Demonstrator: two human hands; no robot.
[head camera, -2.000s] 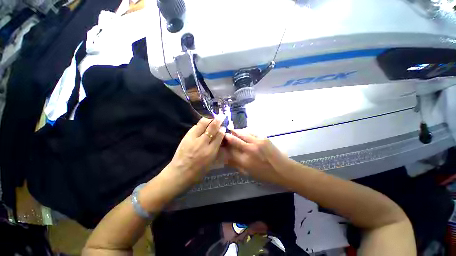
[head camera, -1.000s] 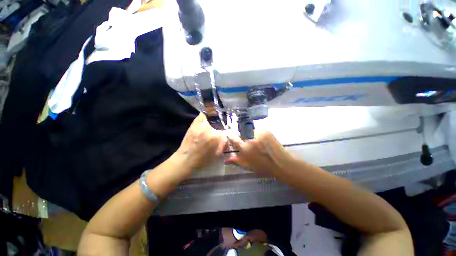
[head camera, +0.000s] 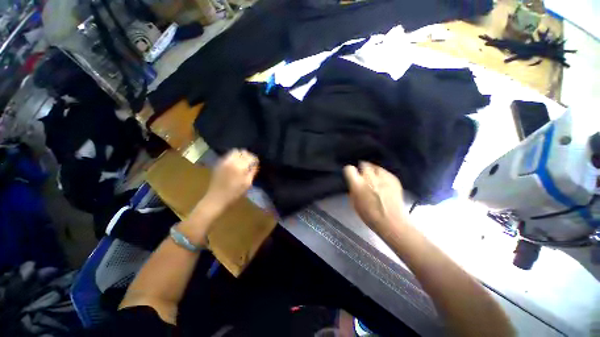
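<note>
The black garment piece (head camera: 368, 125) lies spread and folded on the white table, left of the sewing machine head (head camera: 559, 178). My left hand (head camera: 233, 174) is closed at the cloth's near left edge, over the cardboard; it looks shut on that edge, slightly blurred. My right hand (head camera: 372, 191) pinches the near edge of the cloth further right. The cloth edge runs between the two hands. The needle area (head camera: 506, 224) is to the right, apart from both hands.
A brown cardboard box (head camera: 243, 233) is below the table's left edge. A ruler-marked strip (head camera: 362, 257) runs along the front edge. Beyond are a black phone (head camera: 530, 118), thin black strips (head camera: 526, 47) and white cloth (head camera: 381, 52). A blue-rimmed basket (head camera: 122, 253) stands at left.
The view has swung left. Both hands have left the needle area and moved apart to the cloth's near edge. The black cloth now lies clear of the presser foot.
</note>
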